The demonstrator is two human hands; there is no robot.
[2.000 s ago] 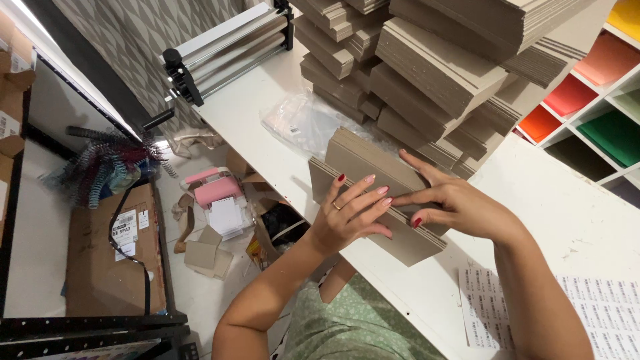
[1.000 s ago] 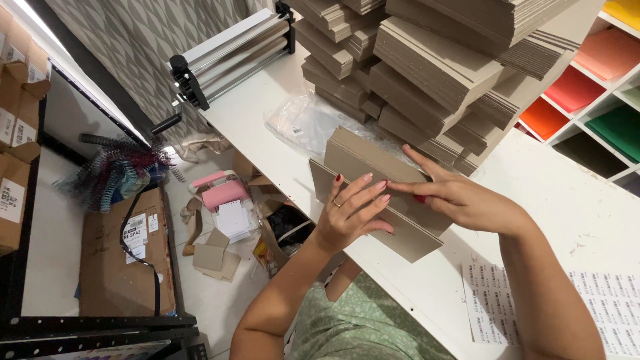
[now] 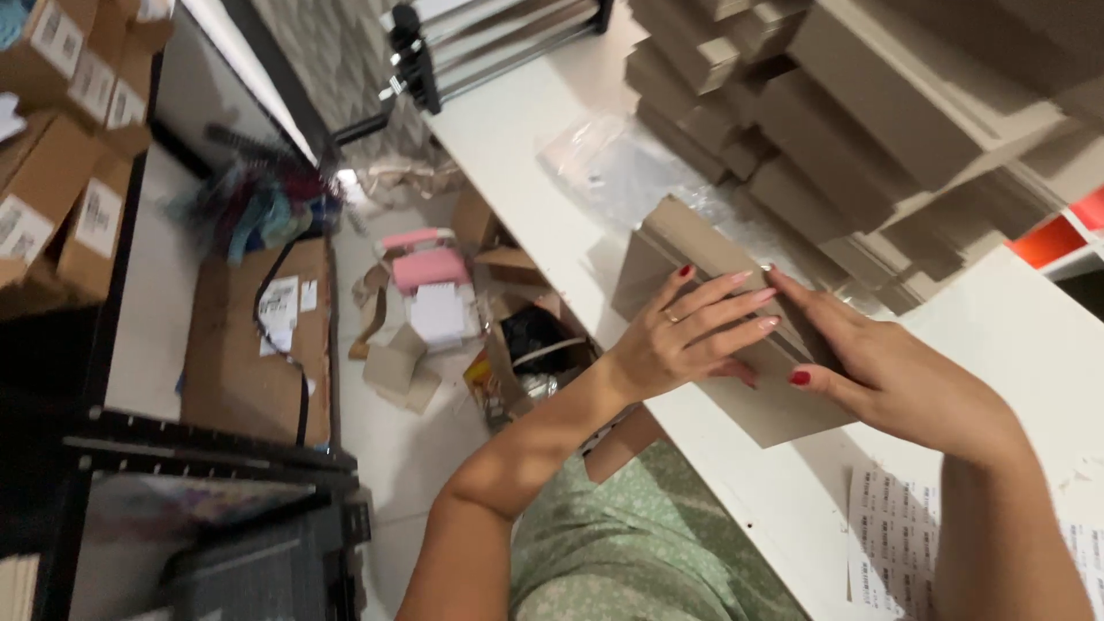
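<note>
A small stack of grey-brown cardboard sheets [image 3: 780, 401] stands tilted at the near edge of the white table, between my two hands. My left hand [image 3: 703, 332] presses over the top edges with spread fingers, its thumb on the near face. On the right side, my right hand [image 3: 871, 371] grips the boards, fingertips along the far side and thumb on the near side. Just behind lies a clear plastic bag [image 3: 617, 168]. Large piles of similar cardboard [image 3: 871, 129] rise beyond it. The boards' lower far faces are partly hidden.
A metal roller device [image 3: 509, 43] stands at the table's far left end. Printed label sheets [image 3: 893, 543] lie near my right forearm. On the floor at left are an open carton [image 3: 526, 345], a pink item [image 3: 431, 269] and a large flat cardboard box [image 3: 250, 362]; a black-framed shelf [image 3: 129, 285] holds boxes.
My right hand has shifted from lying across the boards to their right side, its thumb now on the near side. The view has turned somewhat to the left.
</note>
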